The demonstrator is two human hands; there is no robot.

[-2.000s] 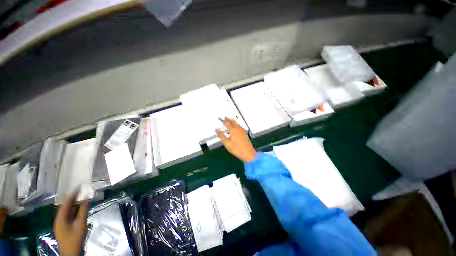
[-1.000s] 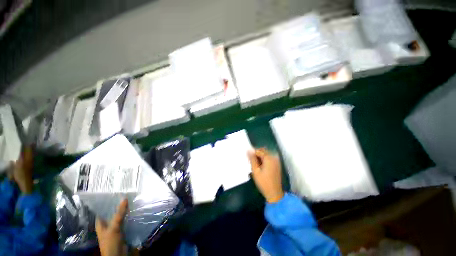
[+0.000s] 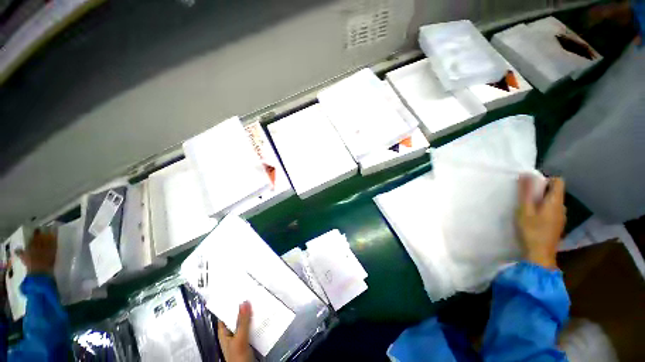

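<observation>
My left hand (image 3: 237, 341), cut off by the bottom edge, holds a bagged keyboard (image 3: 305, 308) in shiny clear plastic, its white-labelled side up. The thumb lies over a white insert card (image 3: 256, 315) on top of it. My right hand (image 3: 543, 223) grips the right edge of a thin white sleeve (image 3: 475, 212), which is partly lifted and folded over the loose sleeve stack (image 3: 414, 237). Small white cards (image 3: 335, 270) lie between the keyboard and the sleeves. More bagged keyboards (image 3: 166, 329) lie at the lower left.
White box bases and lids (image 3: 311, 150) stand in a row along the grey panel (image 3: 177, 92), some bearing translucent trays (image 3: 463, 55). Another person's hand (image 3: 41, 251) touches boxes at far left. A pale block (image 3: 601, 141) and brown carton (image 3: 601, 290) are at right.
My right hand has moved from the cards to the white sleeves and taken hold of one. A white card now lies on the keyboard in my left hand, which has shifted right in view.
</observation>
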